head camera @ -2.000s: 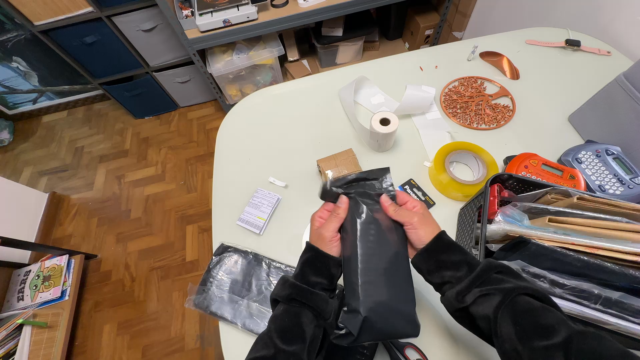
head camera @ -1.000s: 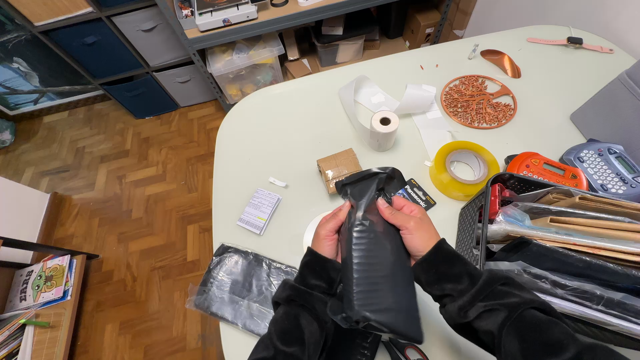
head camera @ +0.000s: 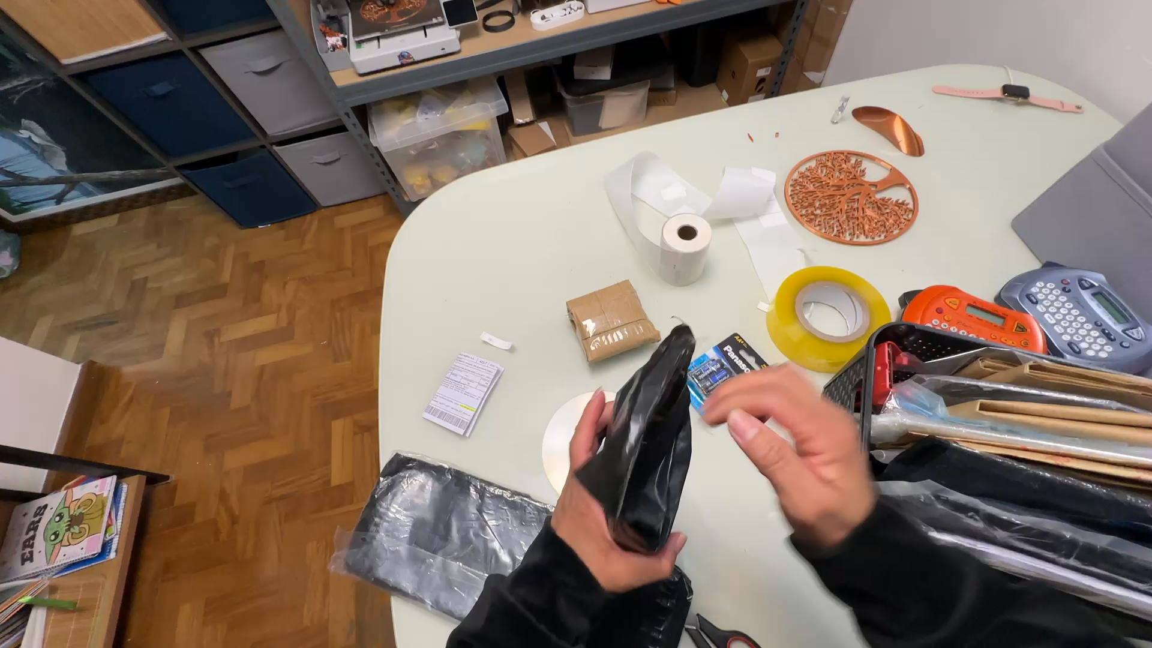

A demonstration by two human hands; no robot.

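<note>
A black plastic mailing bag, folded into a compact bundle, stands tilted in my left hand, whose fingers and thumb wrap its lower part. My right hand is off the bag, just to its right, blurred, with nothing seen in it and thumb and fingers apart. Behind it lies a blister pack of batteries. A small brown taped parcel rests beyond the bag. A white disc is partly hidden by my left hand. Another black plastic bag lies flat at the lower left.
A label roll, yellow-edged tape roll, copper-coloured tree disc and two label makers lie farther back. A black basket of mailers stands right. Folded papers lie left; scissors are at the near edge.
My right hand has let go of the black bag and moved off to the right. The bag, held upright by both hands before, is now turned on its side edge in my left hand.
</note>
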